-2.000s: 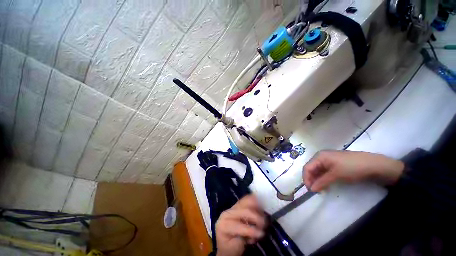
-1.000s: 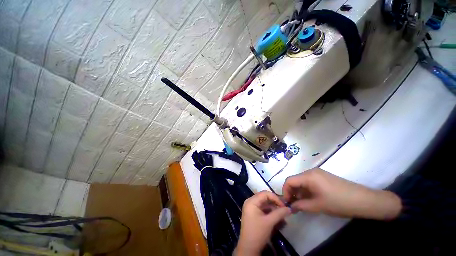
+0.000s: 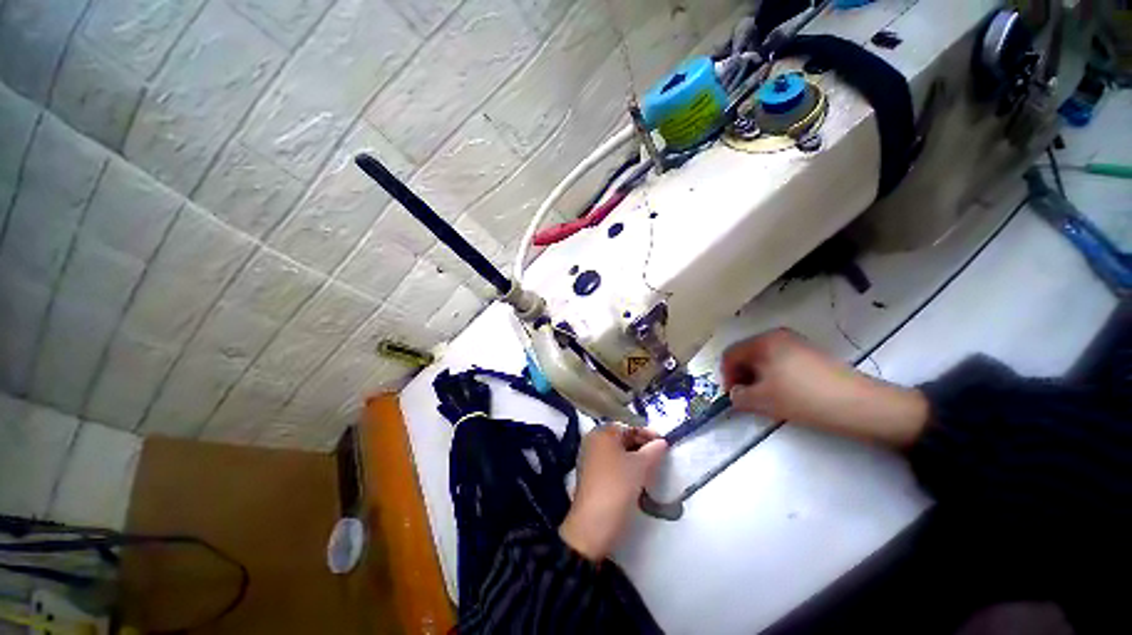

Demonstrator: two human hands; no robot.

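Note:
A short dark strip [image 3: 698,419] is stretched between my two hands, just in front of the lit needle area [image 3: 677,399] of the sewing machine [image 3: 732,211]. My left hand [image 3: 608,481] grips its near left end with thumb and fingers. My right hand [image 3: 807,387] holds its other end close beside the presser foot. The strip partly hides the needle area, so I cannot tell if it lies under the foot. The black strip bundle [image 3: 507,478], with a pale tie, lies on the white table left of my left hand.
A black rod [image 3: 432,223] sticks out from the machine head towards the brick-patterned wall. Brown cardboard [image 3: 230,509] with an orange edge [image 3: 404,521] is at the left, with a small white round thing [image 3: 346,545]. Blue snips or a packet [image 3: 1082,236] lie far right.
My hands came together in front of the machine, then moved up to the needle area and spread apart, with the strip now visible between them. The view has shifted slightly.

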